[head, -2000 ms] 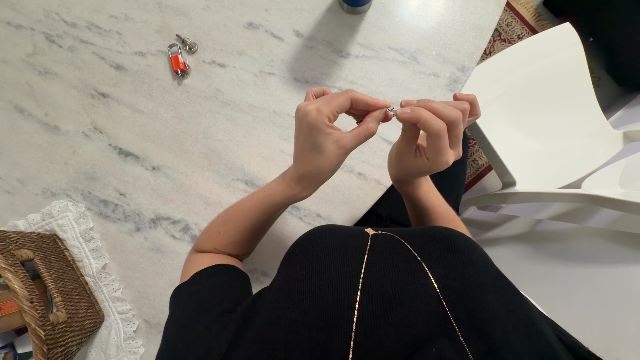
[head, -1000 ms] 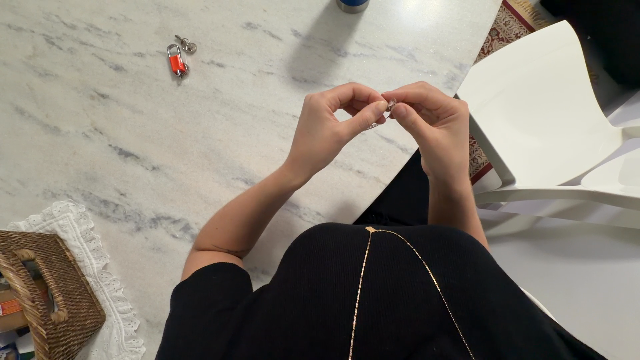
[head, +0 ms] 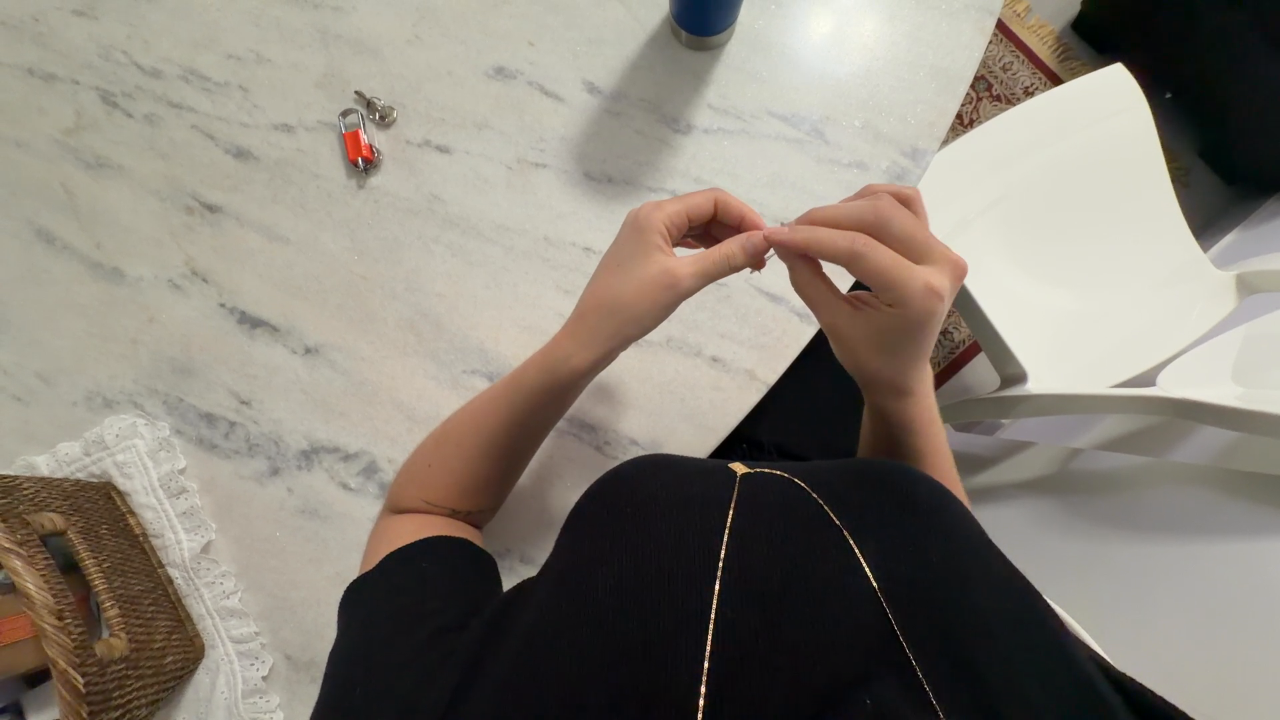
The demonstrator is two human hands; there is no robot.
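Observation:
My left hand point(head: 680, 245) and my right hand point(head: 880, 270) meet fingertip to fingertip over the right edge of the marble table. Between thumb and fingers, the left one pinches a small metal piece point(head: 768, 262), mostly covered by the fingertips; its exact kind cannot be told. My right thumb and fingers close on the same spot from the other side. Far to the left on the marble lie a red padlock-shaped key holder point(head: 358, 146) with a metal shackle and, beside it, small silvery metal pieces point(head: 380, 110), perhaps keys.
A blue tumbler point(head: 705, 22) stands at the table's point(head: 450, 260) far side. At lower left, a wicker basket point(head: 150, 600) rests on a white lace-edged cloth point(head: 190, 500). A white chair point(head: 1070, 230) stands at the right, above a patterned rug point(head: 1000, 75).
My right hand has turned and its fingers now reach over toward the left fingertips, where a second ago its thumb lay across the small piece. The things on the table have stayed put.

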